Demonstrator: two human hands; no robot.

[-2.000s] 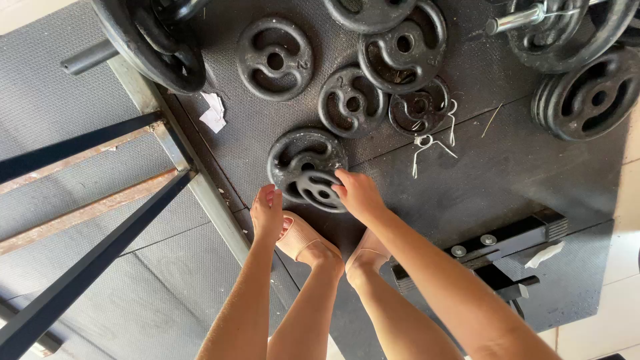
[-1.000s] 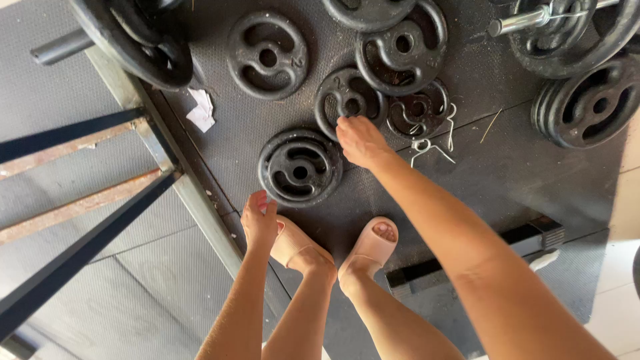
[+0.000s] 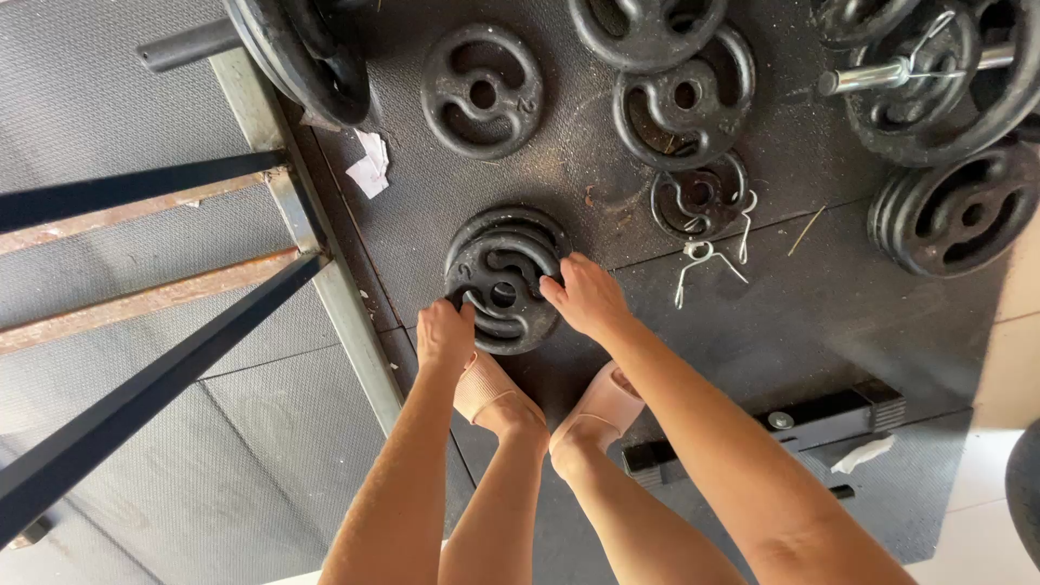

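A black iron weight plate [image 3: 520, 325] is gripped at its left rim by my left hand [image 3: 445, 329] and at its right rim by my right hand [image 3: 587, 294]. It lies over or just above a stack of similar plates [image 3: 508, 218] in front of my feet; whether it touches them I cannot tell. Another weight plate [image 3: 526, 106] lies flat beyond the stack. To the right, a larger plate [image 3: 743, 77] overlaps a small plate [image 3: 735, 175], with wire spring collars [image 3: 700, 252] beside it.
A metal frame [image 3: 349, 325] with dark bars [image 3: 162, 349] stands at left. Big plates sit on a bar [image 3: 191, 45] at upper left. At right are a loaded bar with a metal end [image 3: 865, 77], a plate stack [image 3: 967, 215] and a black steel base [image 3: 821, 418]. Paper scraps [image 3: 371, 165] lie on the mat.
My right hand has moved back from the plate at the right to the stack, and a plate is now between both hands. The plate that lay there a second ago no longer shows.
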